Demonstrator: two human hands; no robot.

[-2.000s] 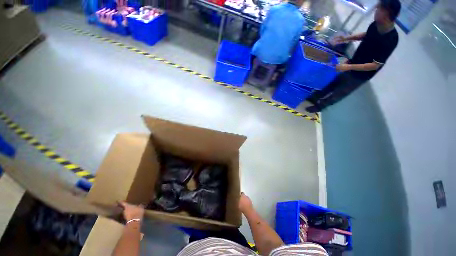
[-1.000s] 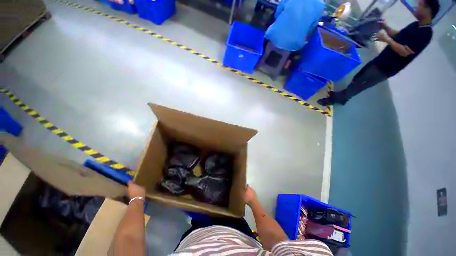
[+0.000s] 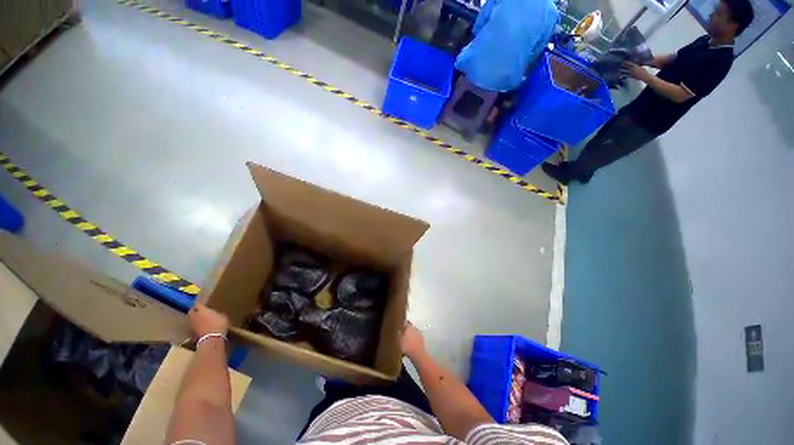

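Note:
An open cardboard carton (image 3: pixel 235 265) is held in front of my body at lower centre, its flaps up. Several dark shiny bagged units (image 3: pixel 353 330) lie on its bottom. My left hand (image 3: pixel 207 323) grips the carton's near left corner, by the left flap. My right hand (image 3: pixel 413 341) is against the carton's right side near its front corner; its fingers are partly hidden.
A second open carton (image 3: pixel 155 408) with dark bagged units is at lower left. A blue crate (image 3: pixel 492 374) with packed items is at lower right. Blue crates (image 3: pixel 418 97), a seated person in blue (image 3: pixel 509 43) and a standing person in black (image 3: pixel 688 83) are at the top.
The carton is held throughout; it has moved slightly up in view since two seconds ago, and slightly left since one second ago. The standing person now holds a dark item at the bench.

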